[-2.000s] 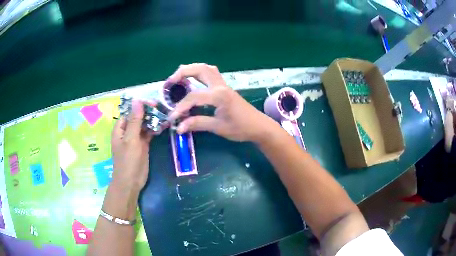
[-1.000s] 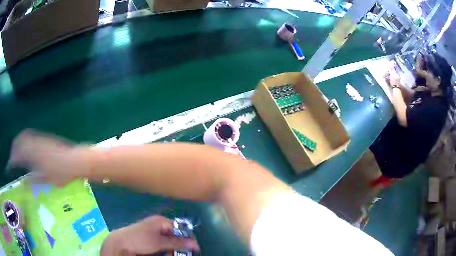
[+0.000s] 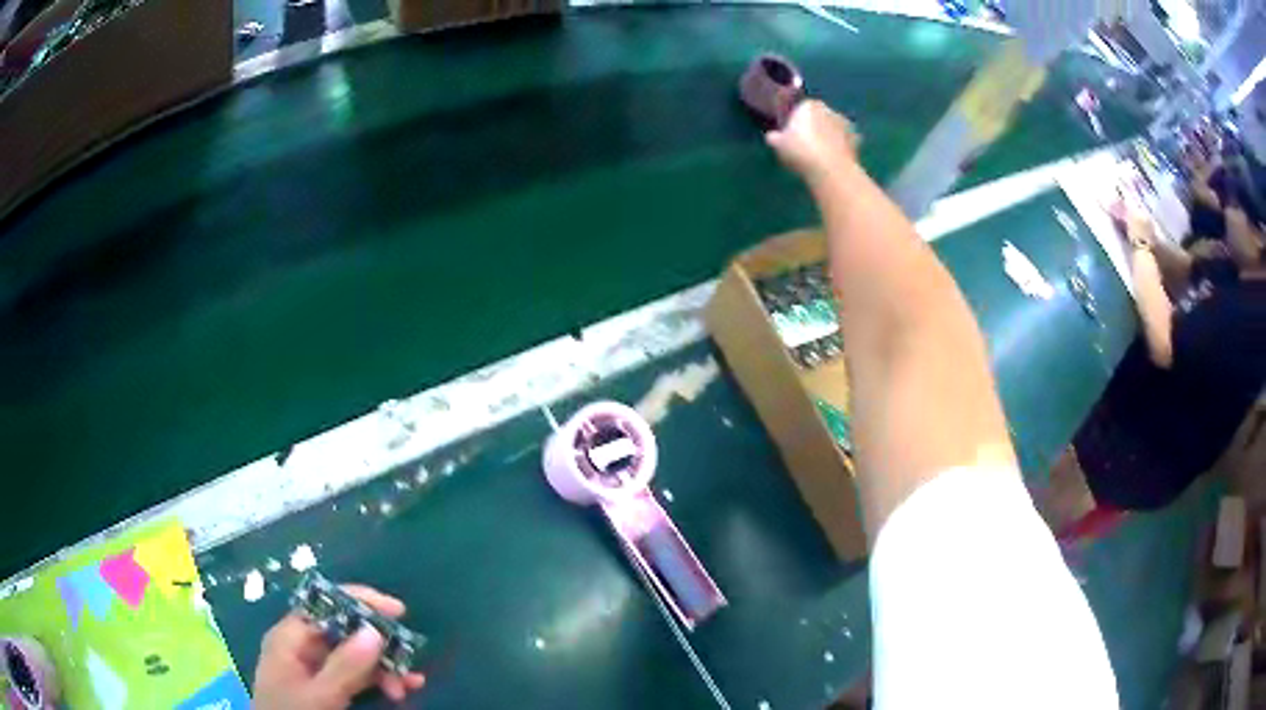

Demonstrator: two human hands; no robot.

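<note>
My left hand (image 3: 322, 663) is at the lower left and holds a circuit board strip (image 3: 356, 620) with dark and silver components between thumb and fingers. My right hand (image 3: 816, 136) reaches far out over the conveyor belt, its fingers at the lower end of the ring of a handheld fan body (image 3: 772, 89); the fan's handle is hidden by the hand. Another pink fan body (image 3: 600, 452) lies on the bench between my hands, its open handle pointing toward the lower right.
A cardboard box (image 3: 785, 413) with green boards is partly behind my right forearm. The green conveyor belt (image 3: 417, 180) runs beyond a pale edge strip. A printed sheet (image 3: 118, 631) holds a fan ring at lower left. A person in black (image 3: 1191, 368) is at right.
My right hand has swung from the far left to the fan on the belt at the upper right. My left hand shows the strip more clearly. The view has shifted.
</note>
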